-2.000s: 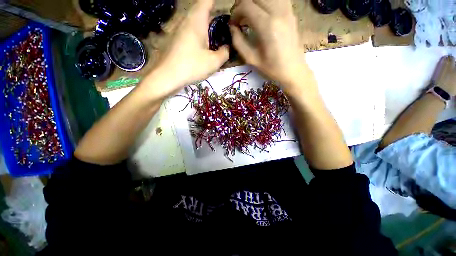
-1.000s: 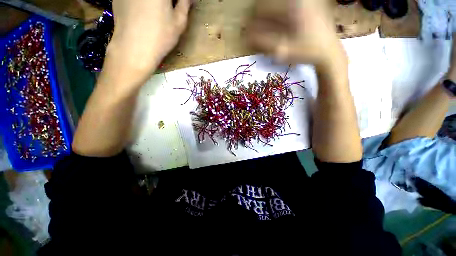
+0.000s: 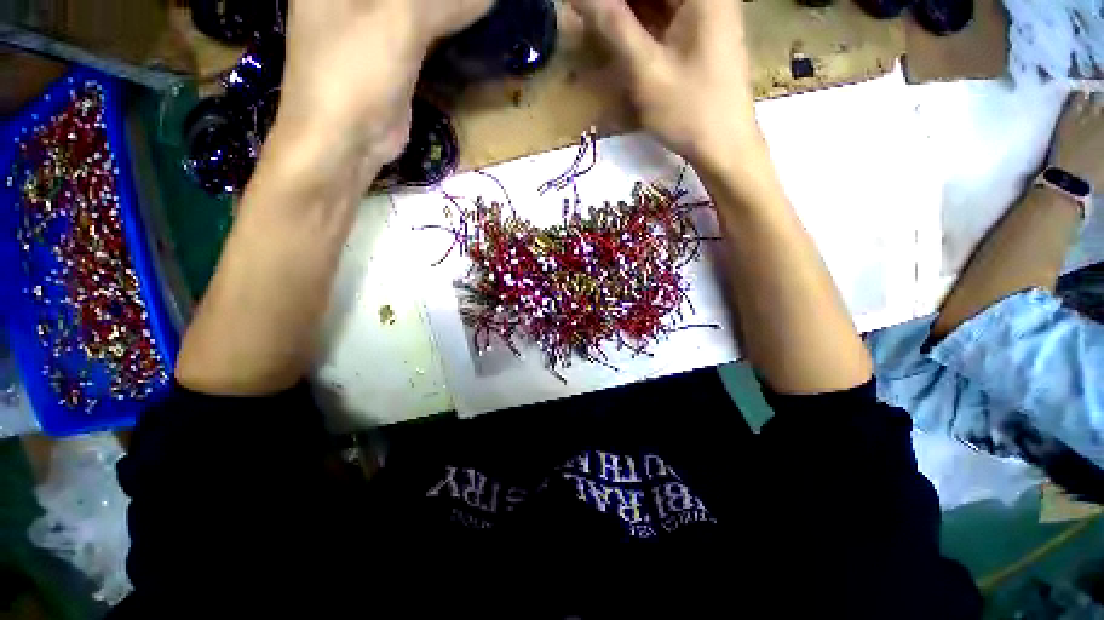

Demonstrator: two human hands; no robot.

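Note:
My left hand [image 3: 363, 67] is at the top, its fingers at the edge of a round black housing [image 3: 515, 39] that it seems to hold over the brown board. My right hand [image 3: 684, 79] is to the right of that housing, thumb and fingers apart, partly cut off by the top edge; a dark patch shows between its fingers. A tangled heap of red and dark leads [image 3: 581, 285] lies on white sheets [image 3: 823, 218] below my hands. Another black housing [image 3: 430, 145] lies beside my left wrist, partly hidden.
More black housings [image 3: 216, 145] are piled at upper left, with others [image 3: 942, 12] at upper right. A blue tray [image 3: 155, 303] of red and gold parts is at far left. A small black block [image 3: 801, 67] lies on the brown board [image 3: 835, 42]. Another person's wristbanded arm [image 3: 1011, 248] is at right.
Since one second ago, a black housing has appeared between my hands and another beside my left wrist. My right hand has moved slightly left, its fingers now spread. The other person's arm has shifted left.

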